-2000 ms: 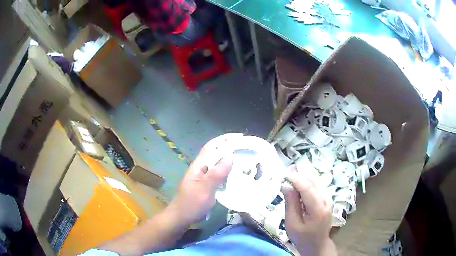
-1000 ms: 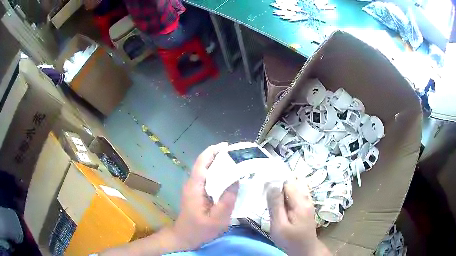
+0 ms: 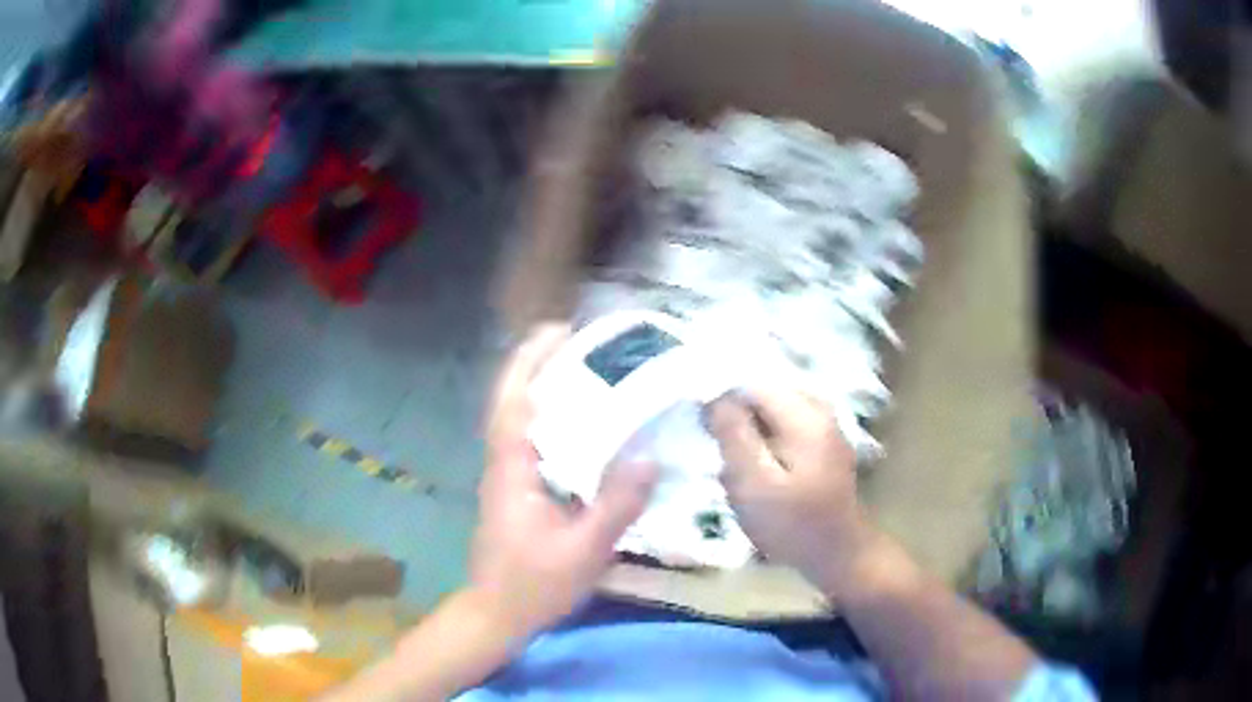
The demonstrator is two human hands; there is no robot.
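A white plastic housing (image 3: pixel 584 418) with a dark square panel is held in front of me, over the near end of a large open carton (image 3: pixel 961 398). My left hand (image 3: pixel 549 501) grips its left side, with the thumb across the front. My right hand (image 3: pixel 790 466) is closed at its right side, fingers curled against the white plastic; what the fingertips pinch is blurred. More white housings (image 3: pixel 783 233) lie heaped in the carton, smeared by motion.
A second lot of greyish housings (image 3: pixel 1071 480) lies lower at the right. A red stool (image 3: pixel 343 226) and a person's checked sleeve (image 3: pixel 179 103) are at the upper left. A green bench (image 3: pixel 439 30) runs along the top. Cartons and floor tape (image 3: pixel 360 460) are at the left.
The view has swung right and blurred, so the carton now lies more centrally. The housing has turned in my hands from its disc face to the side with the dark panel.
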